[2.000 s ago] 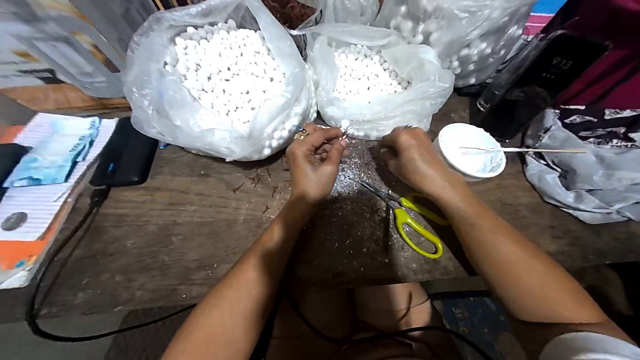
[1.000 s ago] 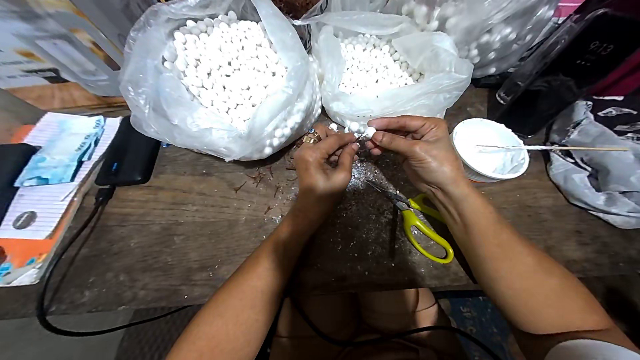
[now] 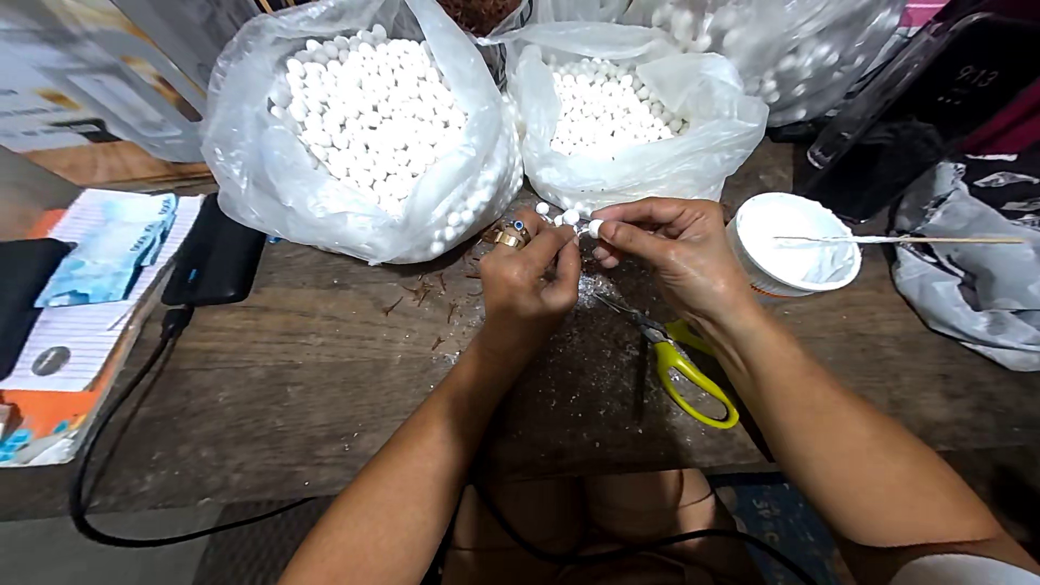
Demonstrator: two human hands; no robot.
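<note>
My left hand (image 3: 532,272), with rings on its fingers, pinches a small cluster of white balls (image 3: 570,217) whose stems are mostly hidden by the fingers. Close on its right, my right hand (image 3: 670,248) grips one white ball (image 3: 595,228) between thumb and forefinger. Yellow-handled scissors (image 3: 689,375) lie on the wooden table below my right hand. Beyond the hands stand two open plastic bags, a larger one (image 3: 479,175) at the left and a smaller one (image 3: 650,175), both filled with white balls. A white tub (image 3: 792,244) of white paste, with a thin stick (image 3: 910,240) across it, is right of my right hand.
At the left lie a black power bank (image 3: 215,252) with a cable, lined paper (image 3: 77,345), a banknote (image 3: 110,248) and a coin (image 3: 50,361). A phone (image 3: 946,106) and a crumpled grey plastic bag (image 3: 967,276) are at the right. Brown scraps (image 3: 422,291) dot the table (image 3: 309,390).
My right hand, lower and apart from my left two seconds ago, has come up beside it and now holds a white ball. The left hand keeps hold of the cluster.
</note>
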